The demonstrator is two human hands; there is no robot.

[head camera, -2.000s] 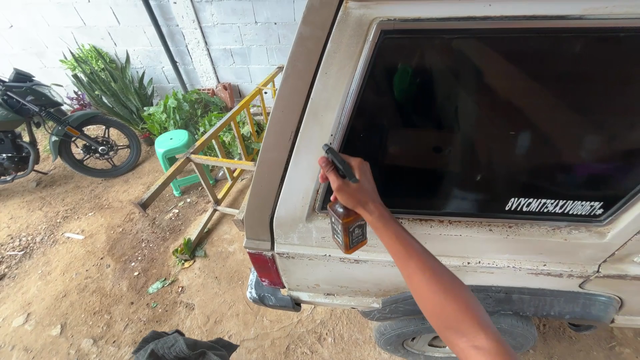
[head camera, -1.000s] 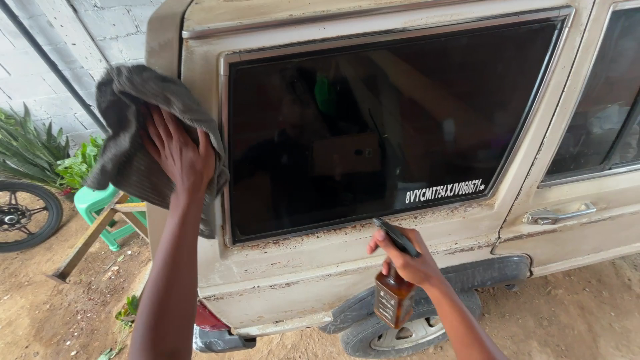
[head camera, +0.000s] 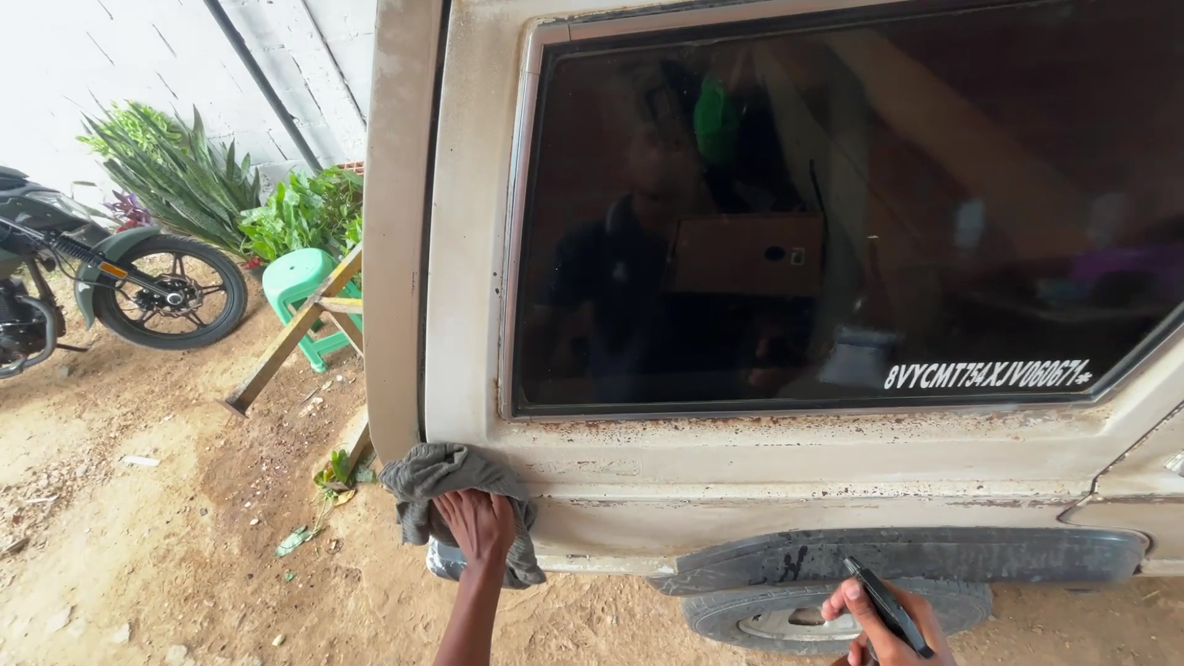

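My left hand [head camera: 476, 527] presses a dark grey cloth [head camera: 453, 467] against the lower rear corner of the beige car body [head camera: 610, 462], over the tail light area, which the cloth hides. At the bottom right, my right hand [head camera: 893, 624] grips the black spray head of a spray bottle [head camera: 886, 606] in front of the rear wheel [head camera: 795, 615]; the bottle's body is mostly out of view. The dark side window [head camera: 694, 231] bears white characters along its lower edge. Rust spots line the panel below the glass.
A black wheel arch trim [head camera: 925, 552] runs above the tyre. To the left are a green plastic stool [head camera: 301, 273], a yellow ladder [head camera: 287, 347], leafy plants [head camera: 185, 185] and a motorcycle [head camera: 111, 268] on the dirt ground, beside a white block wall [head camera: 157, 55].
The left hand and cloth have moved down from the upper rear pillar to the lower corner. Two seconds ago, only the right hand with the bottle was seen, near the window's rear edge.
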